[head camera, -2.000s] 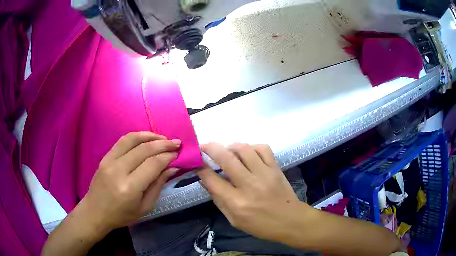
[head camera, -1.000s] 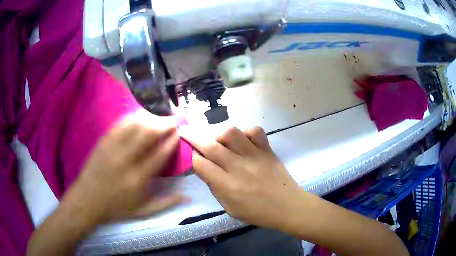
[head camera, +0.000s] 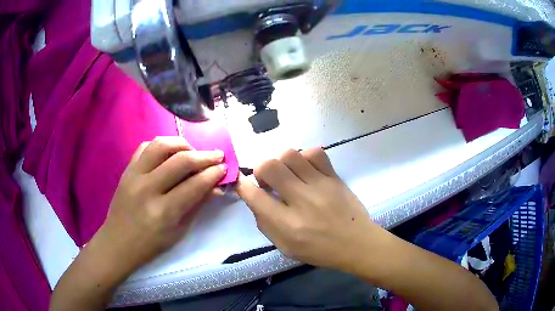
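A magenta garment panel (head camera: 115, 130) lies left of the needle area, with its folded edge (head camera: 210, 136) running from the lamp glow toward me. My left hand (head camera: 167, 188) pinches the near end of this edge between thumb and fingers. My right hand (head camera: 298, 200) is beside it, its index fingertip at the cloth's right corner, the other fingers curled on the bed; whether it grips the cloth is hard to tell. The white sewing machine head (head camera: 389, 30) with "JACK" lettering stands above. The needle and presser foot are hidden by glare and the curved metal guard (head camera: 155, 61).
A stack of small magenta pieces (head camera: 488, 106) lies on the bed at right. A measuring tape (head camera: 426, 188) edges the table. A blue plastic basket (head camera: 523, 237) with scraps is at lower right. More magenta cloth (head camera: 18, 79) hangs at far left.
The cloth's near end is now closer to the needle area than two seconds ago. The left hand, blurred one second ago, now pinches the edge. The view has shifted, showing more machine head than at first.
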